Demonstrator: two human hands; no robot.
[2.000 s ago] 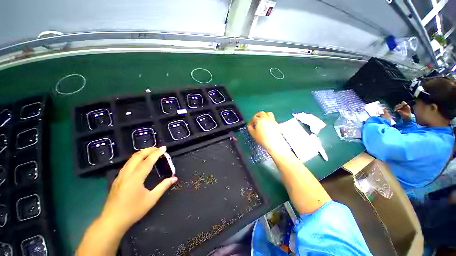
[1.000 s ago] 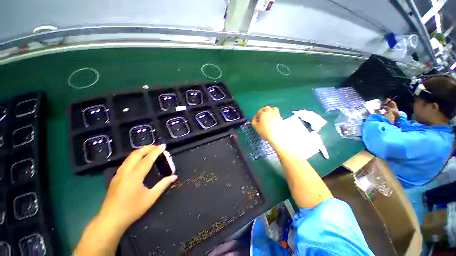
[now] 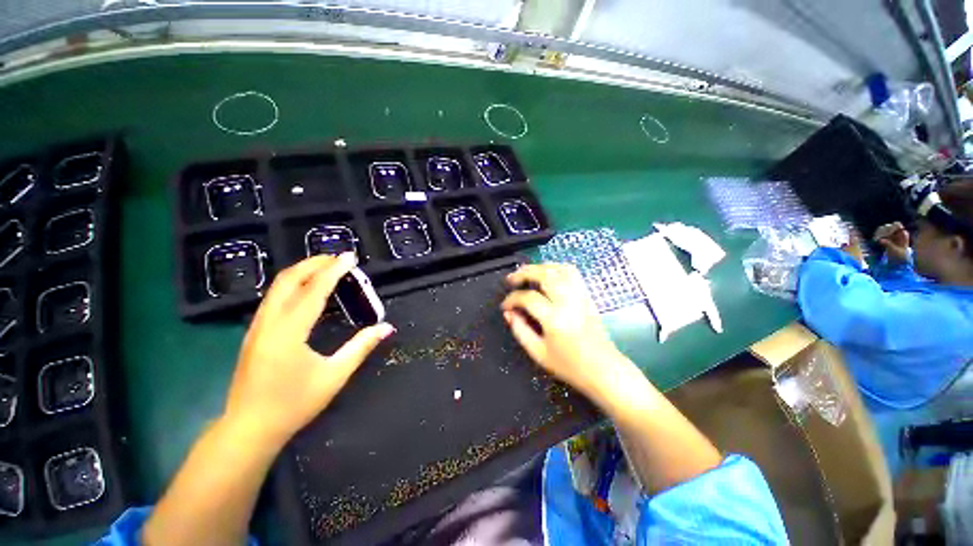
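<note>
My left hand (image 3: 293, 357) holds a black watch housing (image 3: 359, 300) with a shiny silver rim between thumb and fingers, tilted over the back left of the flat black parts tray (image 3: 416, 395). Gold-brown specks (image 3: 448, 469) are scattered in that tray, with one small white piece (image 3: 458, 395) among them. My right hand (image 3: 555, 322) is over the tray's right edge, its fingers curled; whether it holds anything small cannot be told. Behind lies the ten-cell foam tray (image 3: 373, 229) with housings in its pockets; the second back pocket from the left has only a tiny pale piece.
A pocket tray of housings (image 3: 66, 320) stands at left. Right of the parts tray are a clear bumpy sheet (image 3: 597, 267), white paper (image 3: 659, 286) and a crumpled white tissue (image 3: 694, 247). Further right are plastic bags, black stacked trays (image 3: 838, 160), an open cardboard box (image 3: 747, 427) and a seated person (image 3: 880, 309).
My right hand has moved from over the clear sheet to the parts tray's right edge, uncovering the sheet. A small white piece now shows in the tray. My left hand still holds the housing. The view has shifted.
</note>
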